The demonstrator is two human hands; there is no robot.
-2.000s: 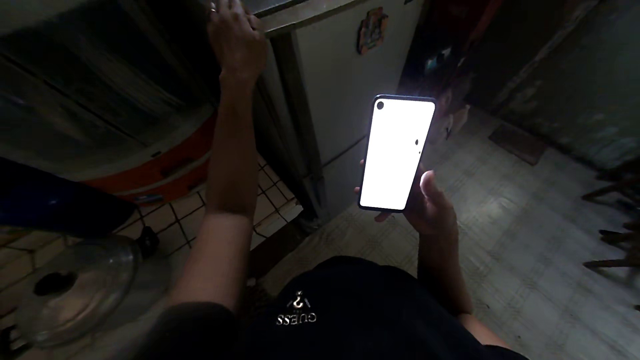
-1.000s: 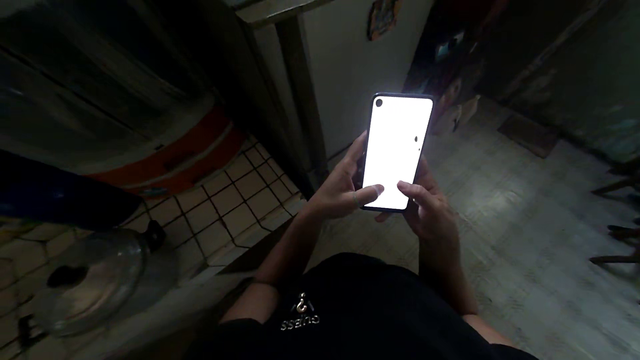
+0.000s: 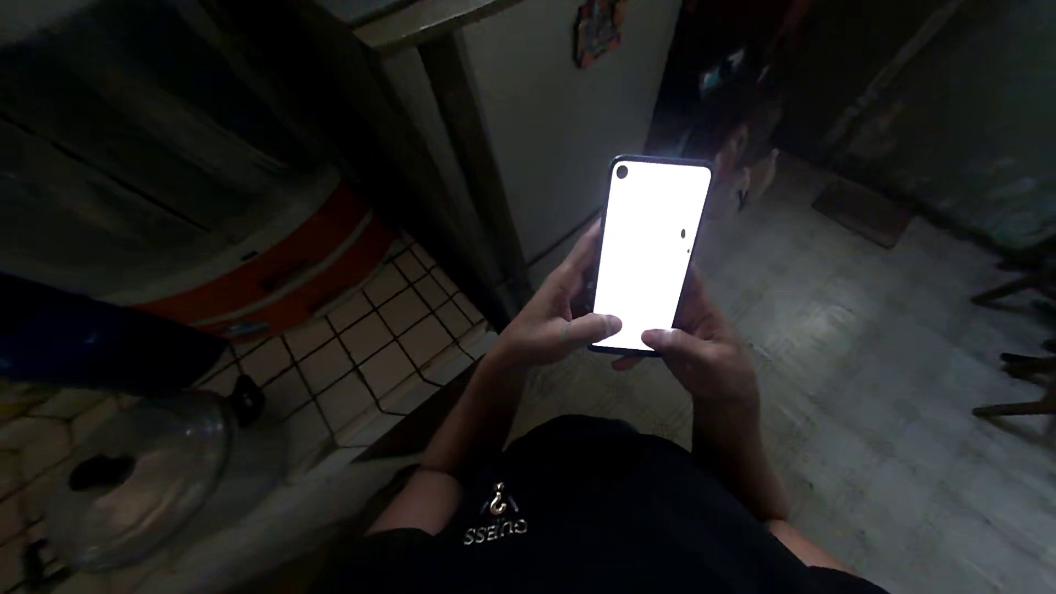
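A smartphone point(image 3: 650, 247) with a glowing white screen is held upright, tilted slightly, in front of my body. My left hand point(image 3: 554, 318) grips its lower left side, the thumb resting on the lower part of the screen. From the lower right, my right hand point(image 3: 708, 351) holds it too, and that thumb also touches the screen near the bottom edge. Most fingers of both hands are hidden behind the phone. The screen is too bright to show any detail apart from a few small dark spots and the round camera hole.
A pot with a glass lid point(image 3: 144, 478) stands on the tiled counter point(image 3: 388, 330) at left, by a dark blue cylindrical object point(image 3: 99, 342). A pale cabinet or appliance point(image 3: 553, 124) rises ahead. A mat point(image 3: 862, 210) lies on the floor; dark furniture legs point(image 3: 1023, 408) are at right.
Two seconds ago my left hand was up on the edge of the pale cabinet or appliance; it came down to the phone. Both thumbs are now on the screen. My right hand has kept hold throughout.
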